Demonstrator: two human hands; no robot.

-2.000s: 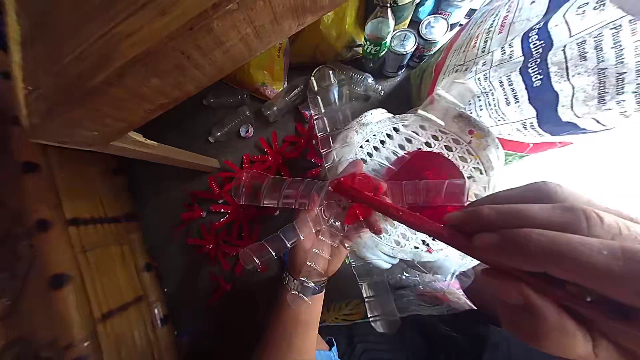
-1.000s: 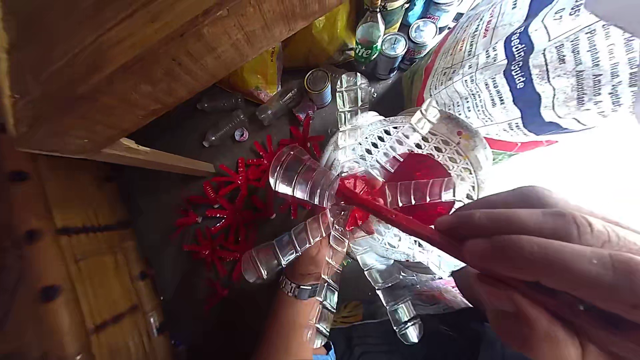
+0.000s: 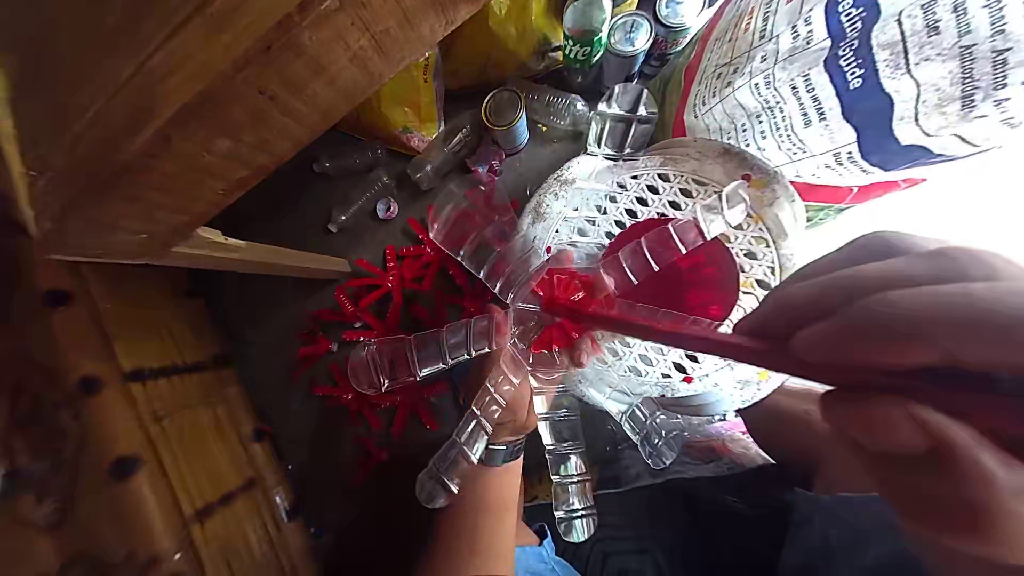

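My left hand [image 3: 516, 392], a watch on its wrist, holds from beneath a clear plastic bottle cut into long petal-like strips [image 3: 436, 352]. The centre of the cut bottle [image 3: 560, 344] is coated in wet-looking red paint. From the right, my right hand [image 3: 896, 344] grips a red-stained paintbrush [image 3: 680, 332], whose tip touches the red centre; its bristles are hard to make out. Behind the strips, a round red container or disc [image 3: 688, 280] rests on a white lattice-topped plastic stool [image 3: 560, 192].
Red-painted cut pieces [image 3: 392, 296] lie heaped on the dark floor. Clear bottles [image 3: 444, 152], a tin can [image 3: 505, 120] and drink cans [image 3: 630, 36] stand or lie farther back. A printed feed sack [image 3: 800, 88] is at upper right, a wooden beam [image 3: 208, 96] at upper left.
The cut bottle has been turned in my left hand, so its strips point in different directions. The brush stays at the red centre.
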